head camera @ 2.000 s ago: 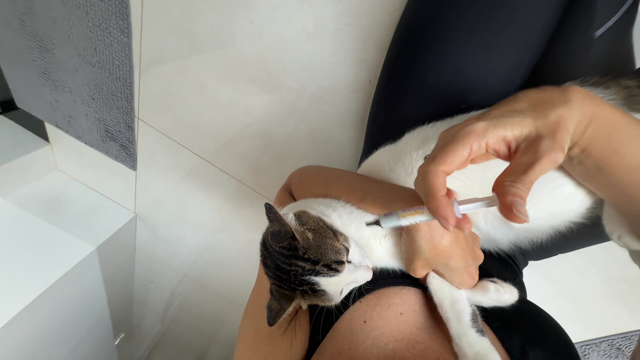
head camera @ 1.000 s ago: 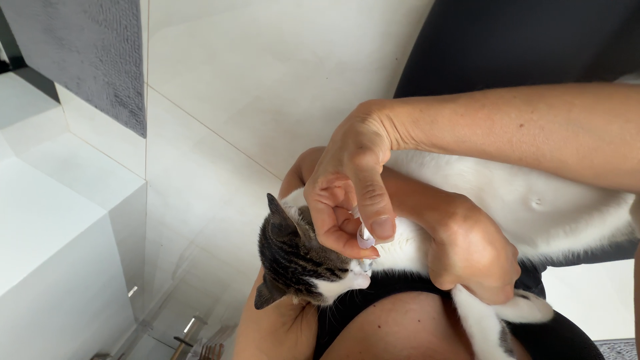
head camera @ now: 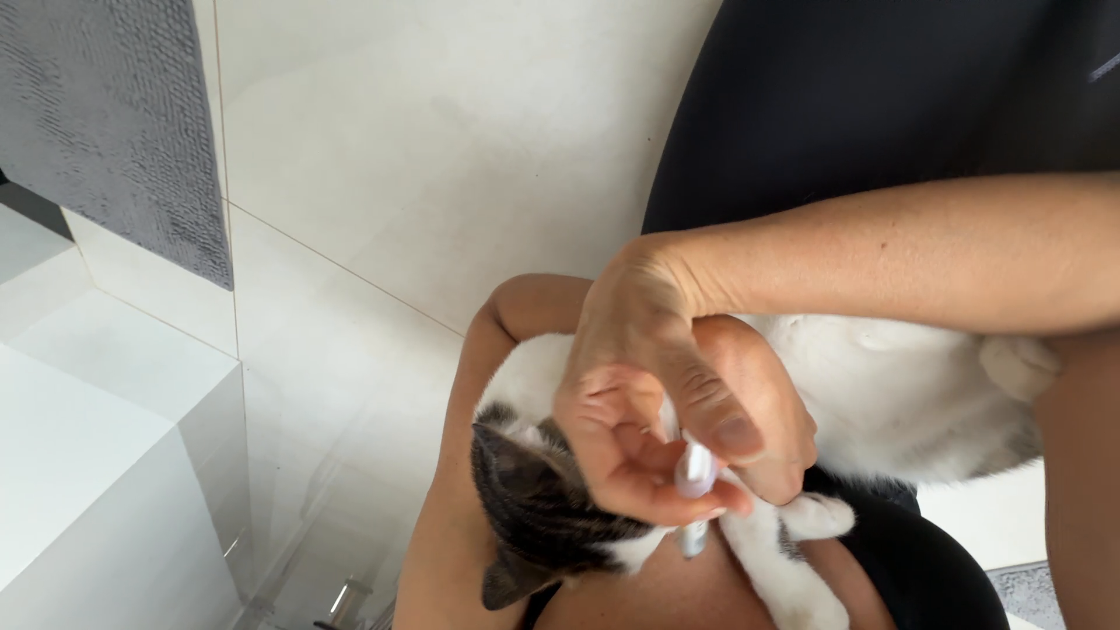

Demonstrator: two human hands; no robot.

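Note:
A tabby-and-white cat [head camera: 560, 490] lies along the lap with its white belly [head camera: 884, 394] showing and its head at the lower middle. My left arm wraps around its neck, and my left hand [head camera: 770, 402] is closed on the cat near its forelegs [head camera: 779, 560]. Above the cat's head and chest, my right hand [head camera: 643, 402] holds a small plastic syringe [head camera: 696, 472] between its fingers, thumb near the plunger end. The barrel shows below the fingers, pointing down in the view. The cat's mouth is hidden, so contact with the syringe cannot be told.
Pale floor tiles [head camera: 455, 131] lie beyond the lap. A grey textured mat [head camera: 122, 114] is at the upper left, above a white glossy cabinet [head camera: 79, 464]. Black-clad legs [head camera: 857, 96] fill the upper right. A metal handle [head camera: 346, 599] shows at the bottom left.
My right hand has moved from the right to above the cat's head, then slightly away from its face. The syringe, seen lengthwise two seconds ago, is now steeply angled. My left hand still holds the cat.

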